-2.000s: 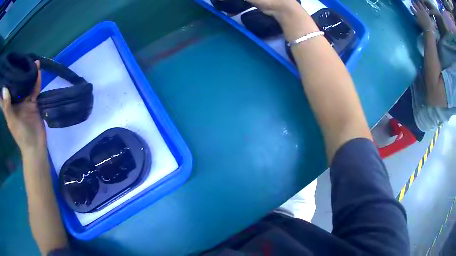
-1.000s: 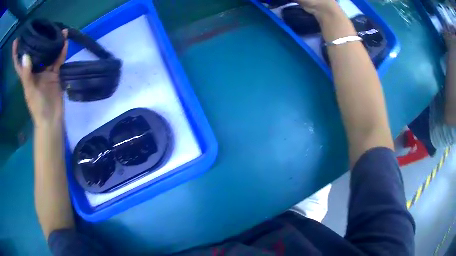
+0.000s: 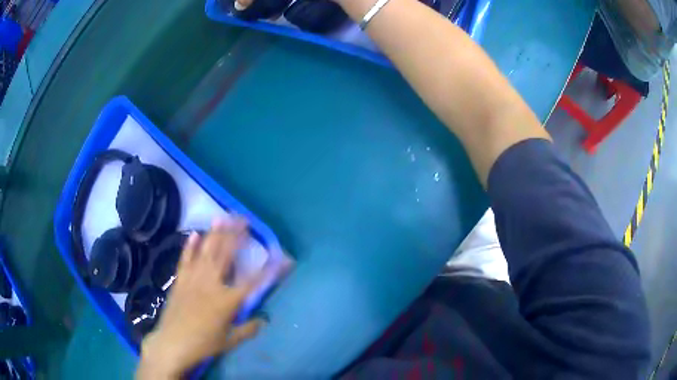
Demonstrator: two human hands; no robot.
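Black headphones lie in the left blue tray, with both cups down on the white liner and the band curving along the far left wall. A shiny black oval twin-recess piece lies nearer me, partly hidden by my left hand. My left hand is spread, palm down and blurred, over this piece and the tray's near right rim. It holds nothing visible. My right arm reaches to a second blue tray at the top, with black cups in it. My right hand is mostly cut off by the top edge.
The trays lie on a teal-green surface. Part of another blue tray with dark items shows at the far left edge. A red stool, part of a person and yellow-black floor tape are at the right.
My left hand has let go of the headphones, now down in the tray, and moved to the tray's near end. The view has shifted, and the upper tray sits further left in it.
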